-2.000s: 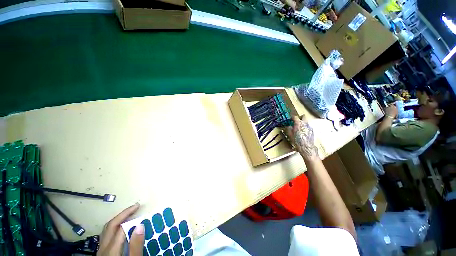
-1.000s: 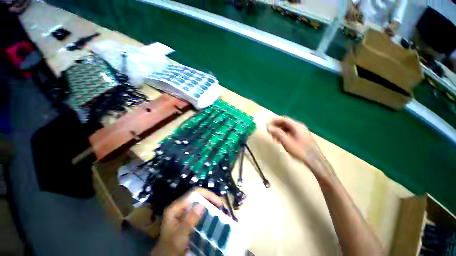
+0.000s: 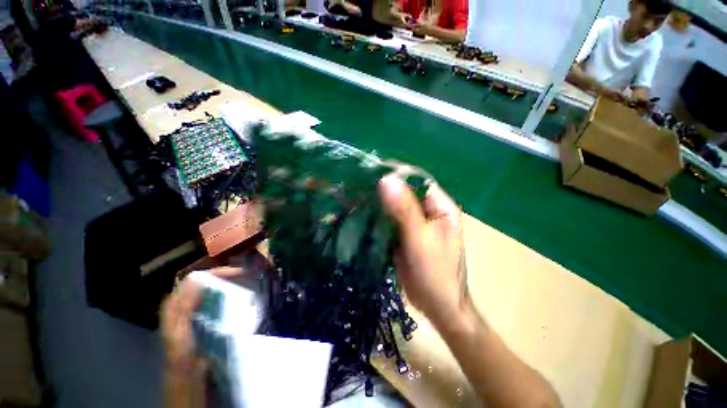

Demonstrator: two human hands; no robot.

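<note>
My right hand (image 3: 434,247) grips a green batch of circuit boards (image 3: 327,199) at its right edge and holds it raised above the bench. The boards are blurred. Black cables (image 3: 351,327) with small plugs hang below the batch. My left hand (image 3: 182,331), blurred at the lower left, holds the sticker sheet (image 3: 279,370); mostly white backing shows, with some dark pads near the fingers. Whether the left hand also touches the boards is hidden.
A reddish-brown strip (image 3: 231,231) lies left of the boards. Another board panel (image 3: 209,151) lies farther up the bench. A green conveyor (image 3: 510,191) runs beyond the bench. A cardboard box (image 3: 670,374) is at lower right, another box (image 3: 614,179) across the conveyor. People sit opposite.
My right hand moved left, from empty above the bench to gripping the boards, which are now lifted. My left hand moved left and the sheet turned to show mostly white.
</note>
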